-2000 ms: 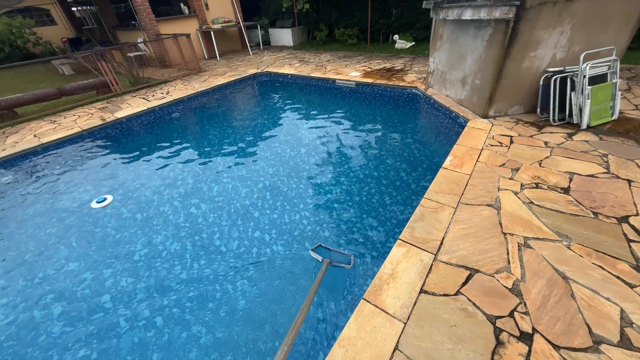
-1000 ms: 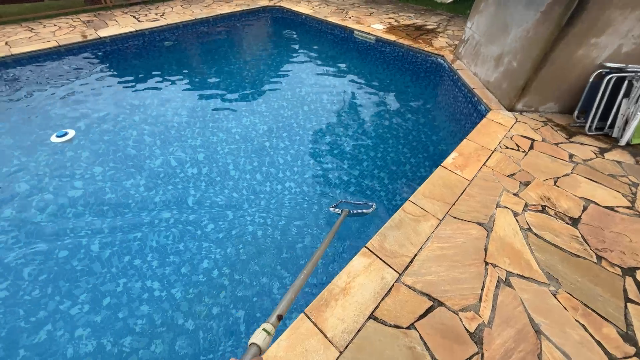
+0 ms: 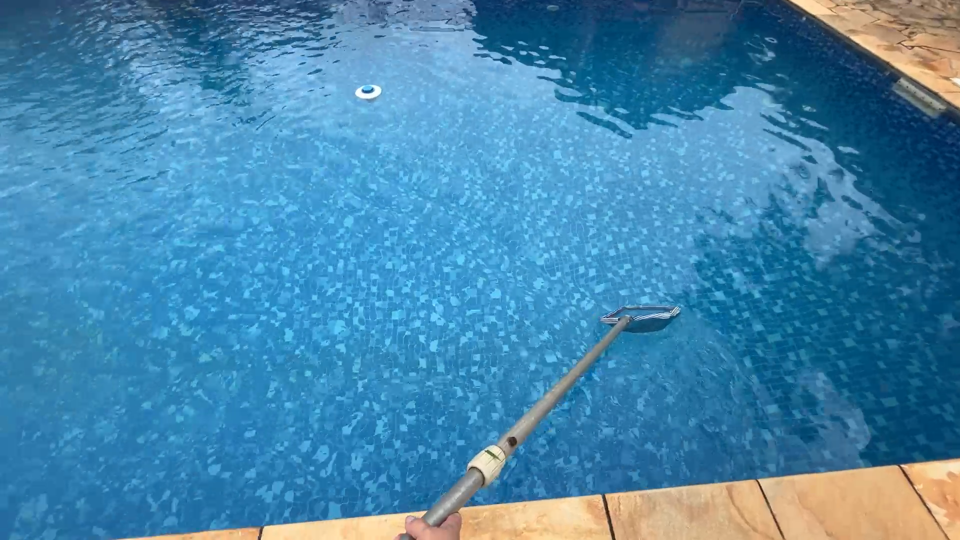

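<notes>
At the bottom edge, my right hand is closed around the grey metal telescopic pole of a pool skimmer net. A cream locking collar sits on the pole just beyond the hand. From there the pole slants up and right over the pool water. The flat skimmer head, with a light striped rim, lies at the water's surface, its mesh partly below. My left hand is out of view, as is the lower end of the pole.
A round white and blue float drifts farther out on the water. The stone coping runs along the near edge. At the upper right is the far coping, with a pale skimmer opening in the wall below it.
The view has swung left and down onto the water. My hand on the pole has come into view; the earlier frames show no hand. The skimmer head stays at the water.
</notes>
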